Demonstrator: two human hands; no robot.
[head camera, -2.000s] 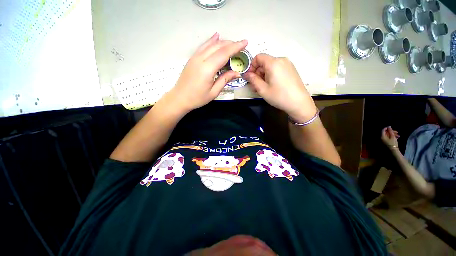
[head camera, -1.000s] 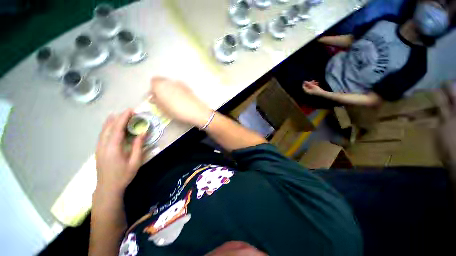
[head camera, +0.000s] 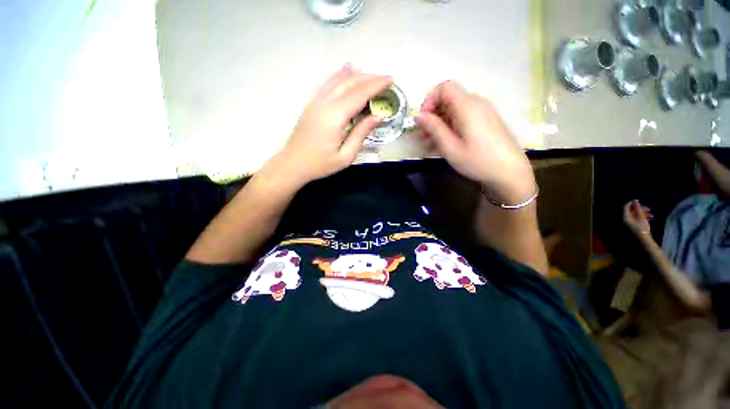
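Observation:
A silver flanged tube (head camera: 394, 128) stands upright near the bench's front edge, its round base down, with yellow showing through the bore. My left hand (head camera: 332, 124) grips the tube from the left, fingers behind it and thumb in front. My right hand (head camera: 472, 132) is just right of the base, thumb and index fingertips pinched together. A tiny pale piece, possibly a small label (head camera: 411, 121), shows at those fingertips; whether they hold it is blurred. A pale sheet with a yellow edge (head camera: 228, 174) lies left of my left forearm.
More flanged tubes (head camera: 578, 64) stand in a group at the right, beyond the yellow tape line (head camera: 536, 72). Another flanged part (head camera: 336, 9) is cut off at the top. A large white sheet (head camera: 80, 96) lies at left. Another person's arm (head camera: 668, 264) shows at lower right, near cardboard.
The view swung right and came back. My left hand stays on the tube. My right hand was at the tube, moved away to its right, and is now beside the base.

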